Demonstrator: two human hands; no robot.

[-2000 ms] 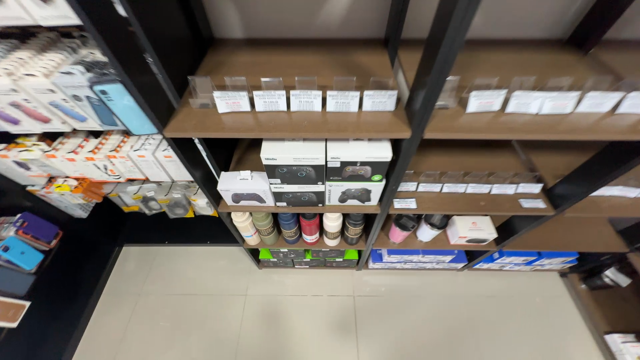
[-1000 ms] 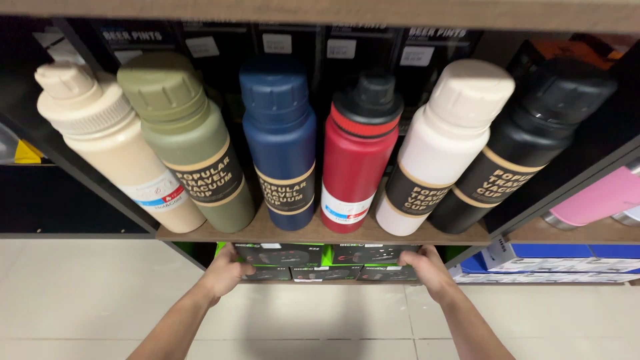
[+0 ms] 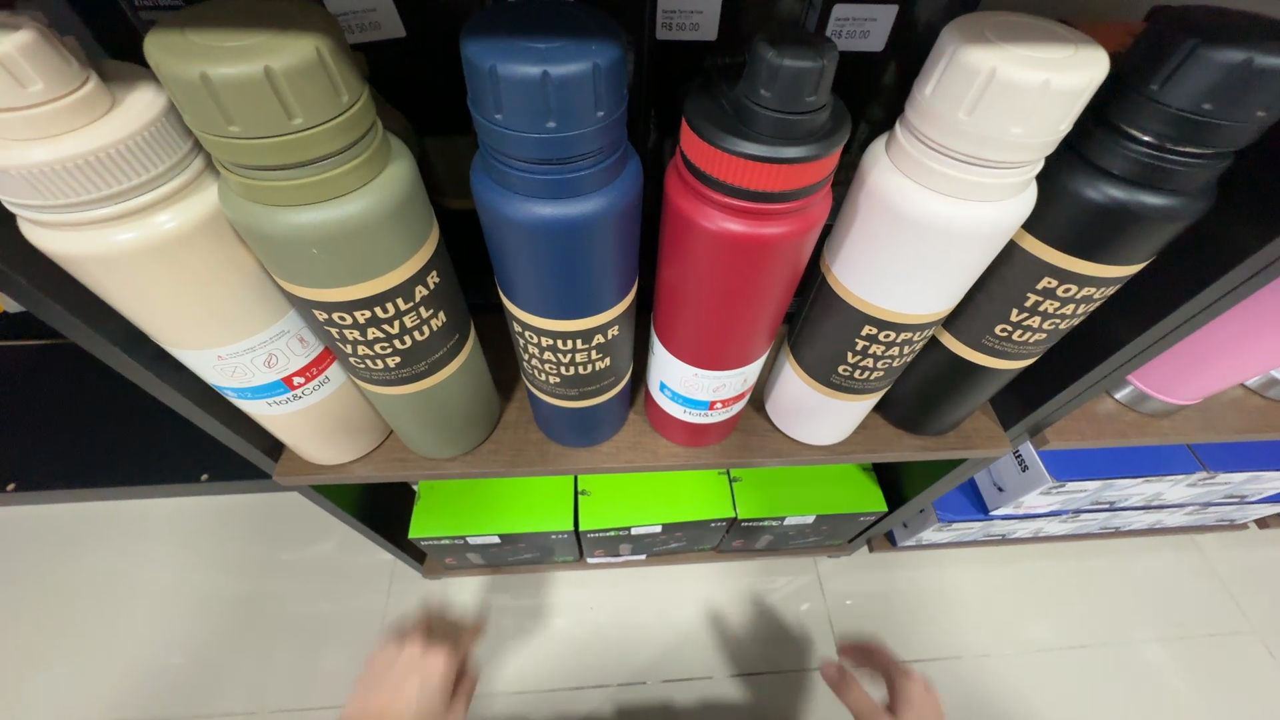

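My left hand (image 3: 415,665), blurred, is low in view over the floor, in front of the bottom shelf; whether its fingers are apart is unclear. My right hand (image 3: 880,680) is at the lower right with fingers curved and apart, holding nothing. Both are nearest to the black and green boxes (image 3: 655,510) standing in a row on the bottom shelf. On the shelf above stand a cream bottle (image 3: 200,260), a green bottle (image 3: 350,250), a navy bottle (image 3: 555,240), a red bottle (image 3: 740,240), a white bottle (image 3: 920,250) and a black bottle (image 3: 1110,220).
The wooden shelf board (image 3: 640,455) juts out above the boxes. Black upright panels flank the bay. Blue and white boxes (image 3: 1120,480) and a pink tumbler (image 3: 1210,340) occupy the bay at the right. Pale floor tiles (image 3: 180,600) lie in front.
Both hands have come away from the boxes they were touching a second ago and are lower in view. The green box tops now show. The view has come much closer to the shelves since the earliest frame.
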